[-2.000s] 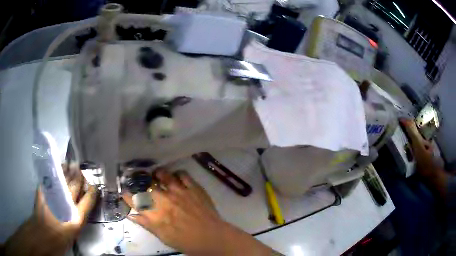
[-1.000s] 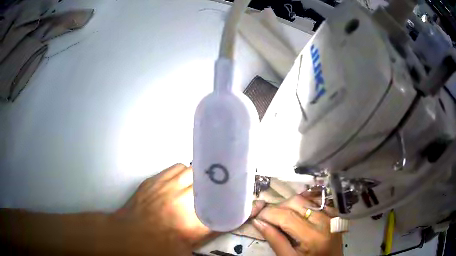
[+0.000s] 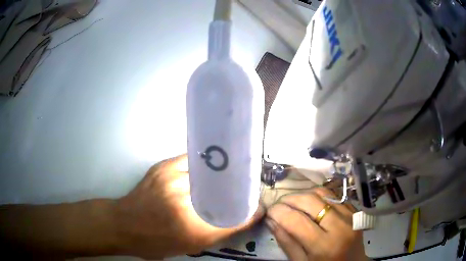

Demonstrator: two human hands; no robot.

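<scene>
My left hand (image 3: 163, 204) lies on the white table at lower centre, its fingers mostly hidden behind the lamp paddle (image 3: 222, 117). My right hand (image 3: 311, 224), with a gold ring, is beside it, below the sewing machine head (image 3: 357, 102). Its fingertips press on a pale beige cloth (image 3: 296, 181) near the metal presser foot parts (image 3: 273, 173). A dark brown ribbed band (image 3: 272, 74) shows behind the lamp. Whether my left fingers hold the cloth is hidden.
Grey-beige cloth pieces (image 3: 30, 46) lie at the far upper left of the white table (image 3: 92, 132). A pale strip of cloth (image 3: 271, 25) runs along the top. A white ribbed knob (image 3: 364, 220) and a yellow-handled tool (image 3: 413, 230) are at lower right.
The view has swung from the machine's top to the needle area, then moved closer. Since one second ago the lamp and machine appear larger and slightly higher; both hands remain by the cloth.
</scene>
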